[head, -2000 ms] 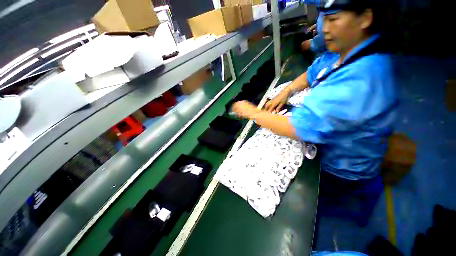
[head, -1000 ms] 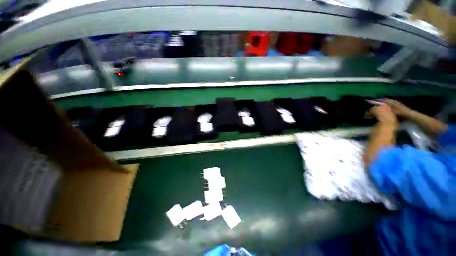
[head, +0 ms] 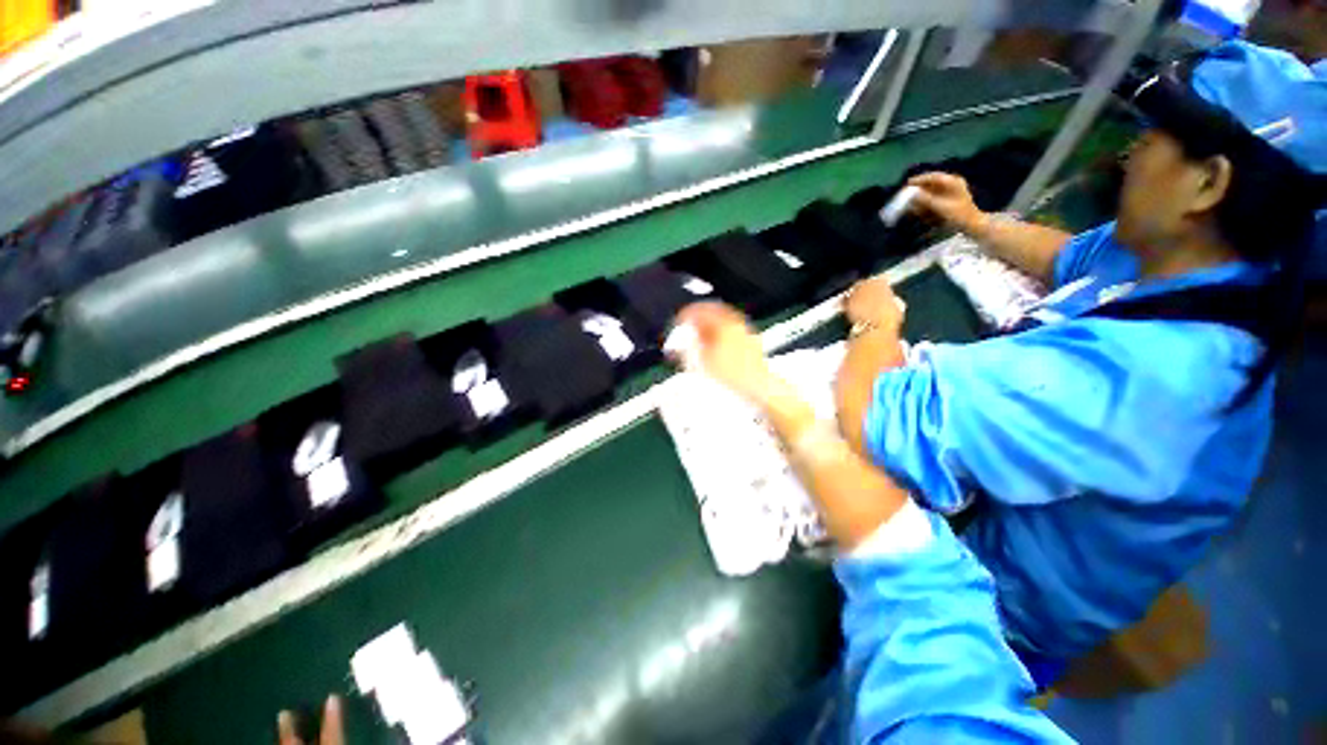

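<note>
My right hand (head: 728, 357), slightly blurred, reaches forward over the rail beside the belt, fingers closed around a small white item (head: 681, 342). Which item it is cannot be told. Only fingertips of my left hand (head: 313, 723) show at the bottom edge; the rest is cut off. White power adapters (head: 415, 691) lie in a cluster on the bench right of those fingertips. A heap of white cables (head: 742, 488) lies below my right forearm. Black box bases (head: 323, 473) with white coils and adapters alternate with plain black lids (head: 393, 400) along the belt.
The green conveyor belt (head: 582, 269) runs beyond the scuffed rail (head: 393, 524). At the right a worker in blue (head: 1077, 393) leans in close to my right arm, one hand (head: 946, 197) holding a white item over the belt. A grey overhead shelf (head: 291, 88) spans the top.
The view has swung right; the open carton is out of the picture. My right arm has come in and stretched over the cable heap. My left fingertips have appeared near the adapters.
</note>
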